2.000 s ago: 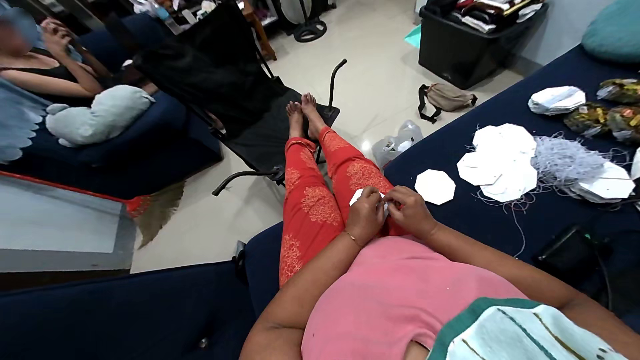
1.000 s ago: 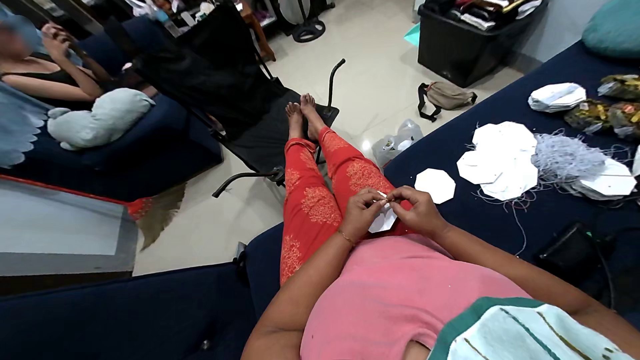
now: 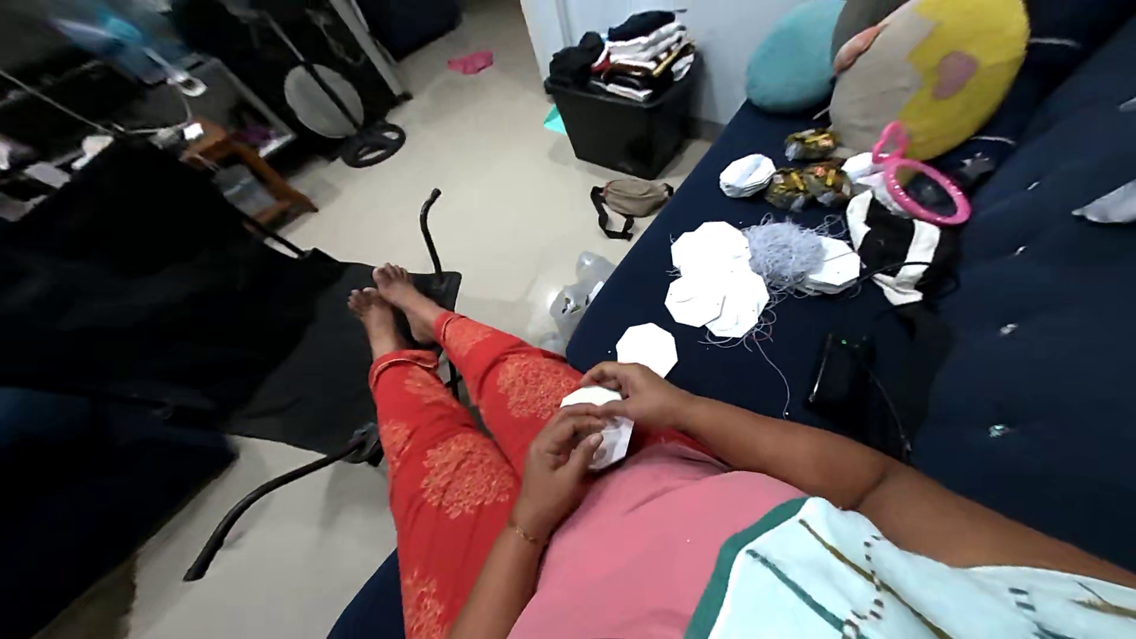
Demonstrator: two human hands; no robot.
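Observation:
Over my lap, my left hand (image 3: 555, 461) and my right hand (image 3: 643, 395) are both on a white octagonal piece (image 3: 612, 444). Its material cannot be told, and the fingers cover part of it. Just beyond the right hand, a single white octagon (image 3: 647, 349) lies on the navy sofa seat. Farther right is a spread of overlapping white octagons (image 3: 714, 275), beside a tangle of pale grey-blue thread (image 3: 785, 253). More white octagons (image 3: 834, 266) are stacked at its right, and another stack (image 3: 747, 175) lies farther back.
A black device with a cable (image 3: 841, 373) lies on the sofa. Patterned packets (image 3: 808, 185), a pink ring-shaped thing (image 3: 927, 191) and round cushions (image 3: 932, 80) are at the back. A black bin of folded clothes (image 3: 621, 124) and a beige waist bag (image 3: 637, 197) are on the floor. My feet rest on a black folding chair (image 3: 302, 355).
The view has swung to the right, and the other person seen earlier is out of frame. My hands, pinched close together before, are now spread over the white piece.

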